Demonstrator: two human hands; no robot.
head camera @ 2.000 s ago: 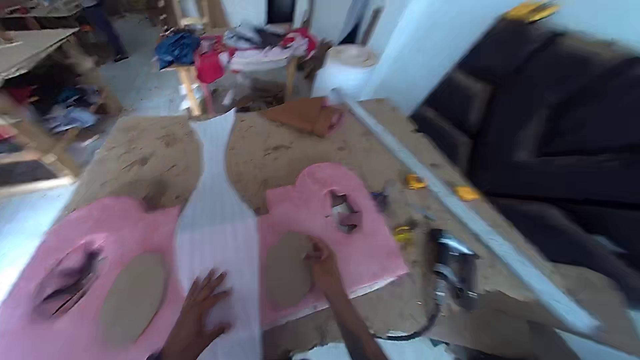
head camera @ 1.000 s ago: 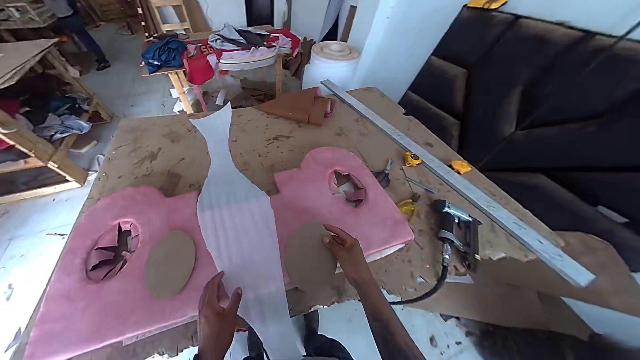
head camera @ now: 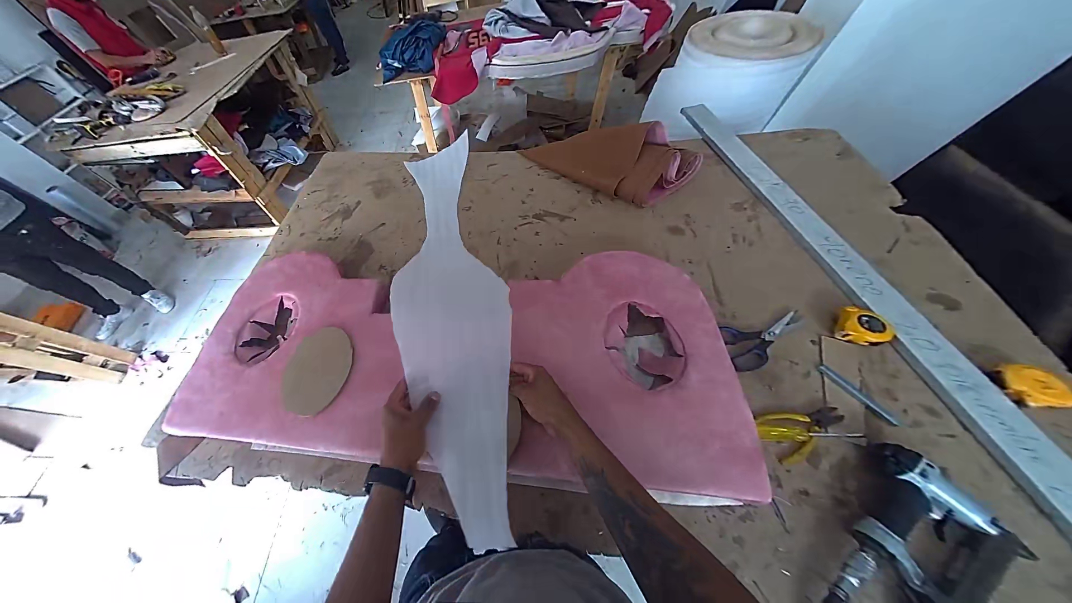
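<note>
A long white strip of sheet material [head camera: 456, 335] lies across a pink fabric-covered panel [head camera: 553, 335]. My left hand [head camera: 406, 427] grips the strip's left edge, thumb on top. At its right edge, my right hand [head camera: 540, 394] has its fingers bent beside a brown oval board [head camera: 513, 427], mostly hidden under the strip; its exact grip cannot be made out. Another brown oval board [head camera: 318, 371] rests on the panel's left part. The panel has a round cut opening [head camera: 266, 331] at left and another opening [head camera: 645, 346] at right, both with ragged flaps.
Scissors [head camera: 758, 342], yellow-handled pliers [head camera: 796, 431], tape measures [head camera: 863, 325], a pneumatic stapler [head camera: 930, 502] and a long metal bar [head camera: 863, 285] lie at right. Rolled brown material [head camera: 620, 163] is at the table's back. A person [head camera: 59, 260] stands at far left.
The white strip has shifted over the right oval board, which was uncovered before. My left hand now holds the strip's edge; two seconds ago it lay spread on the strip.
</note>
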